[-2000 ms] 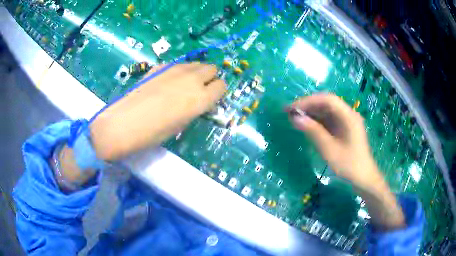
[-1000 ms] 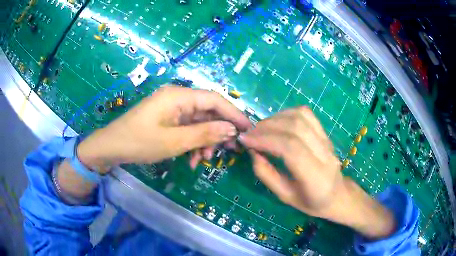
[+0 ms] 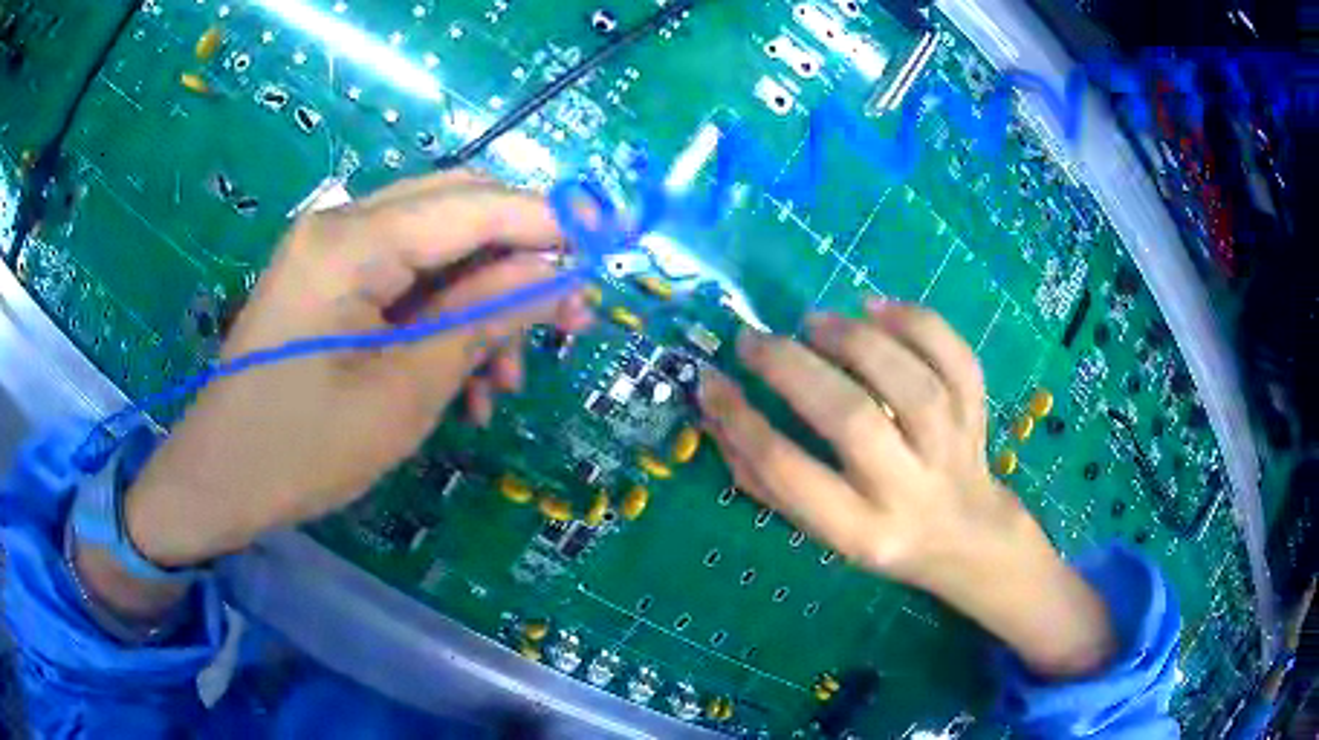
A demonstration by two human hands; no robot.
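Observation:
A large green circuit board [image 3: 897, 275] with white markings lies under both my hands. My left hand [image 3: 362, 347] is over its left part, fingers curled; whether it holds a small part is hidden. A light blue wrist strap [image 3: 101, 521] is on my left wrist, and a blue cord [image 3: 362, 341] runs across that hand. My right hand [image 3: 882, 448] is right of the board's middle, fingers spread and bent, fingertips close to small parts on the board; whether they touch or grip one is unclear. Yellow capacitors [image 3: 598, 506] stand in a curved row between the hands.
The cord's blue coils [image 3: 897, 138] stretch to the upper right above the board. Black strips [image 3: 572, 80] lie at the upper left and top middle. A pale rail [image 3: 391, 622] runs along the near edge, another [image 3: 1143, 231] along the far right. Dark shelving with red pieces [image 3: 1212, 203] is beyond.
My hands were together at the fingertips and have come apart, the left moving left and the right opening its fingers. The blue cord now crosses in front of my left hand.

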